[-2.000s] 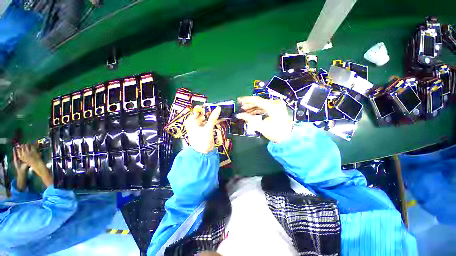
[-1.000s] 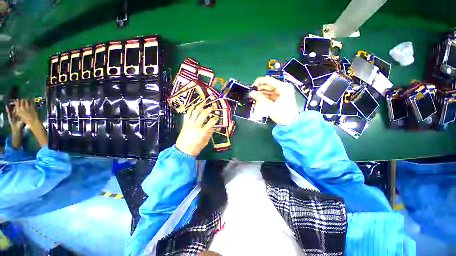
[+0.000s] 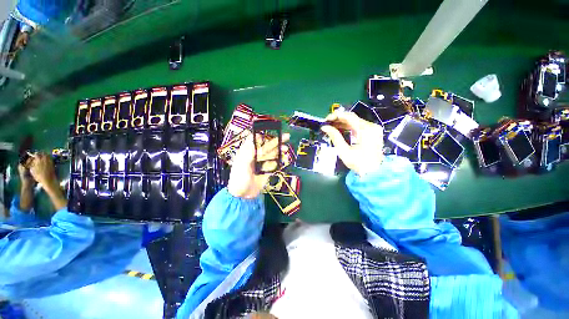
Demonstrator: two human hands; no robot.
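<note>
My left hand (image 3: 246,168) holds a dark front housing (image 3: 268,144) upright, its window open so that my fingers show through it. My right hand (image 3: 355,140) holds an LCD module (image 3: 308,119), seen nearly edge-on, its far end pointing left toward the housing; the two are apart. Red-and-white housings (image 3: 236,129) lie in a pile behind and beside my left hand, with one (image 3: 287,198) below it. More LCD modules (image 3: 306,161) lie between my hands, and a loose heap of them (image 3: 408,133) lies right of my right hand.
A black blister tray (image 3: 140,177) at the left holds housings in its top row. Two phone assemblies (image 3: 276,32) lie farther back on the green surface. A pale post (image 3: 440,37) slants over the heap near a whitish lump (image 3: 486,88). Darker stacks (image 3: 508,146) stand right. Another person's hands (image 3: 40,171) show far left.
My left hand has lifted a housing from the pile. My right hand has raised an LCD module from the surface. The camera view has shifted, so the tray and heap appear lower.
</note>
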